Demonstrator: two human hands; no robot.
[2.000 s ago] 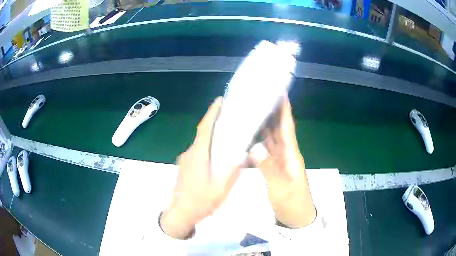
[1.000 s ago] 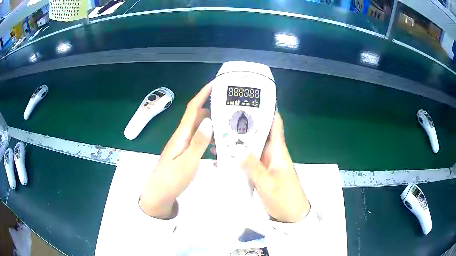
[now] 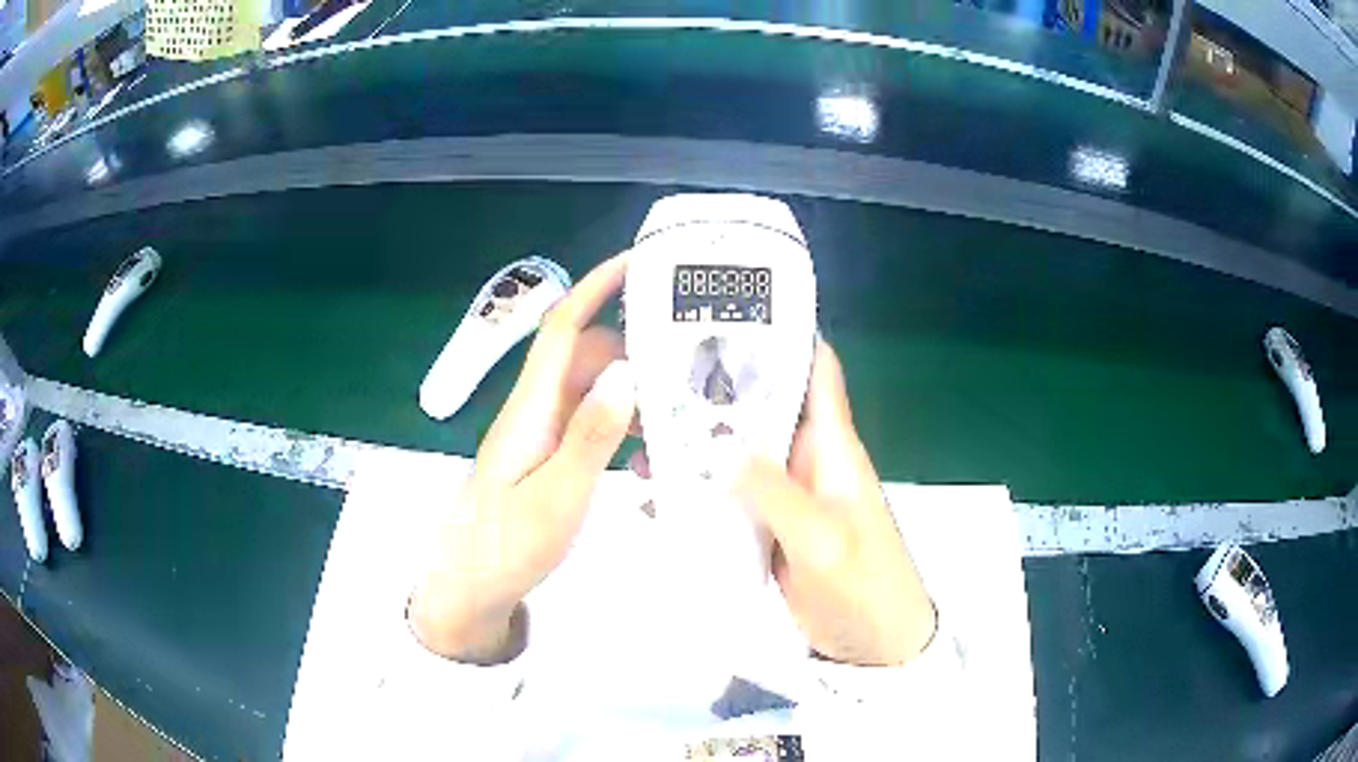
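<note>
A white handheld device [image 3: 722, 238] is upright in front of me, its wide head up and its front facing me. Its dark screen [image 3: 722, 295] shows pale lit digits. A dark, silvery oval button [image 3: 721, 372] is below the screen. My left hand [image 3: 529, 476] grips the device's left side. My right hand [image 3: 842, 514] grips its right side and lower front, with the thumb near the lower button. The handle blends into the bright white work sheet [image 3: 953, 596] beneath. At the bottom edge, a second device shows as a dark panel [image 3: 745, 747] beside a small dark blue piece [image 3: 749, 697].
The green conveyor belt [image 3: 1013, 372] carries spaced devices: one at left [image 3: 122, 302], one beside my left hand [image 3: 484, 340], one at right [image 3: 1296, 390]. On the bench lie a device at right [image 3: 1248, 618] and two at left [image 3: 60, 484]. A pale belt rail [image 3: 224, 450] crosses between.
The device has gone from tilted and blurred to upright, with its lit screen facing me. The digits and symbols on the screen differ from a second ago. The devices on the belt have moved right.
</note>
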